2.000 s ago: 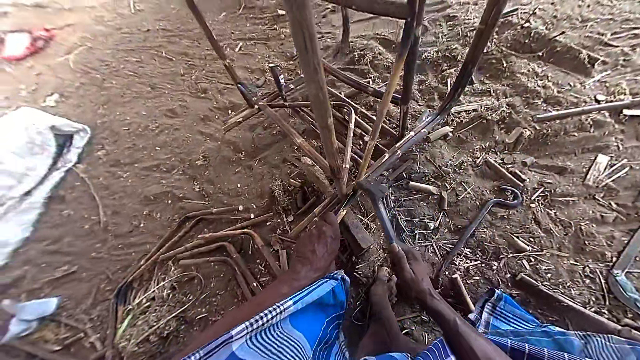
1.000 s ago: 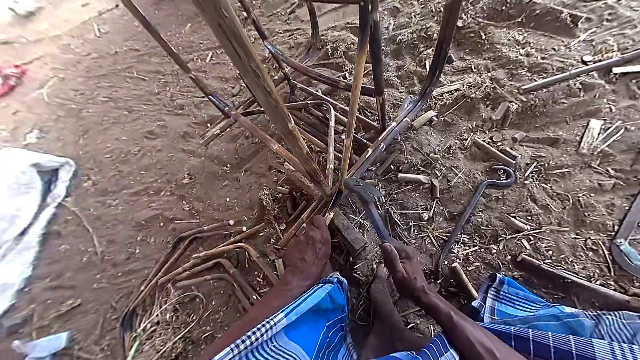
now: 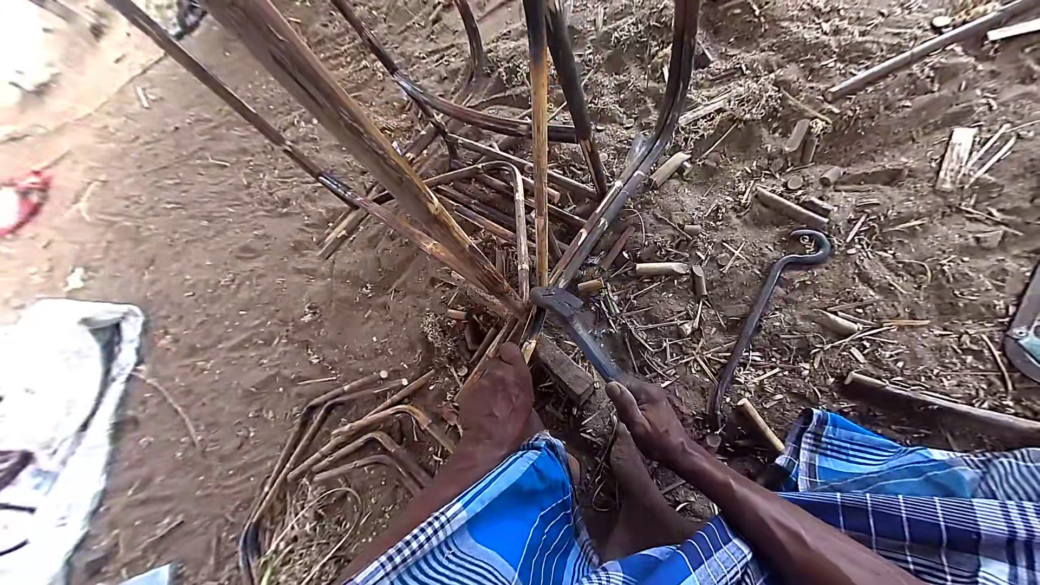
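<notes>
My left hand (image 3: 497,398) is closed around the lower end of a split cane piece (image 3: 487,349), just below the point where several cane poles (image 3: 439,219) meet. In my right hand (image 3: 654,416) is the handle of a dark metal hammer-like tool (image 3: 581,333). Its head lies against the foot of the poles, right of the thick leaning pole. A small wooden block (image 3: 566,370) sits on the ground between my hands. My left fingers are partly hidden, so the exact grip cannot be seen.
A hooked iron rod (image 3: 764,309) lies to the right. Bent canes (image 3: 357,431) are piled at lower left, beside a white sheet (image 3: 65,422). Cane offcuts (image 3: 792,207) litter the sandy ground. My bare foot (image 3: 642,504) is below my right hand; blue checked cloth (image 3: 504,520) covers my legs.
The view has shifted and come closer to the poles. Both hands keep their places at the foot of the poles, with the metal tool still in my right hand.
</notes>
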